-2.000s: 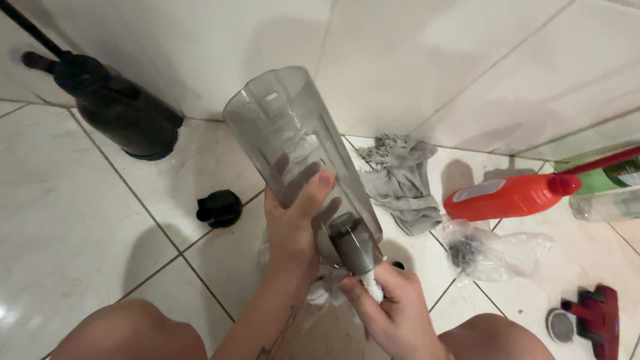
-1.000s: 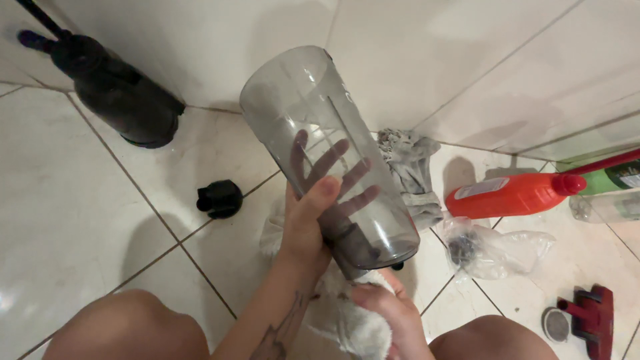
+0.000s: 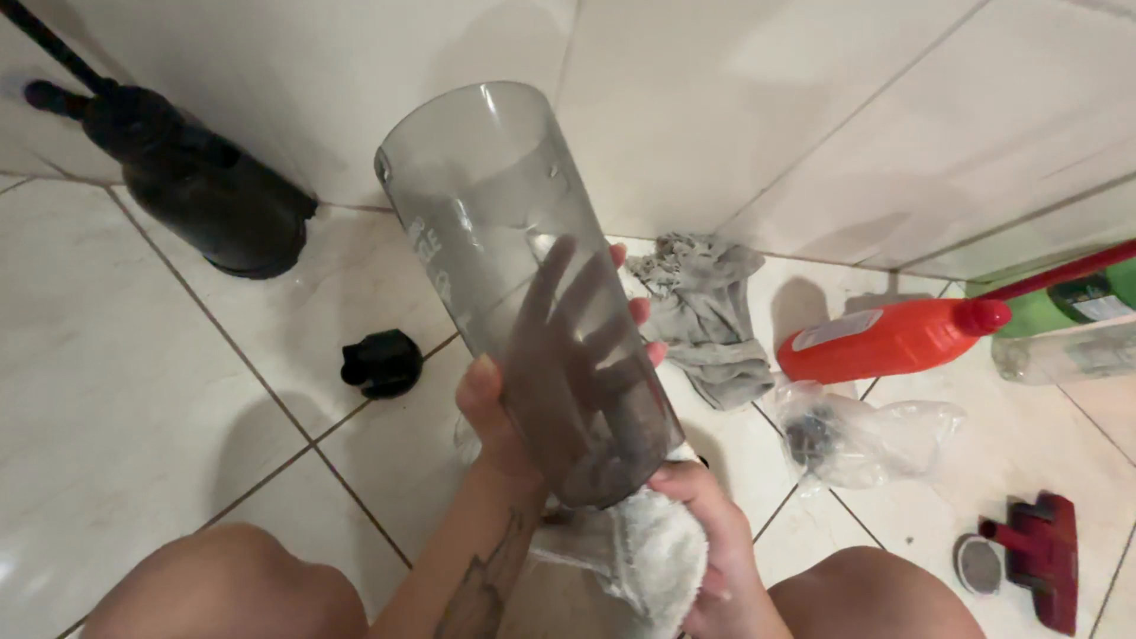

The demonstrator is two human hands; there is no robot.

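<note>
A clear, smoky plastic cylindrical container point(image 3: 497, 240) is tilted in front of me, its open rim pointing up and left. My left hand point(image 3: 532, 399) grips it from behind, the thumb at its left side and the fingertips showing past its right edge. At the container's lower end, my right hand point(image 3: 710, 532) holds a white cloth point(image 3: 657, 550), with the thumb near the bottom edge. Part of the cloth hangs below the container. A small black plastic part point(image 3: 382, 364) lies on the floor to the left.
A dark bottle-shaped container point(image 3: 213, 195) stands by the wall at left. To the right are a grey rag point(image 3: 710, 319), a red-orange bottle point(image 3: 879, 339), a clear plastic bag point(image 3: 887, 439), a green bottle point(image 3: 1021, 311), a dark red brush-like head point(image 3: 1047, 559) and a small round part point(image 3: 978, 564).
The dark tubular piece seen by my right hand two seconds ago is no longer distinct. The white cloth now shows more fully in that hand, and the container has turned in my left hand.
</note>
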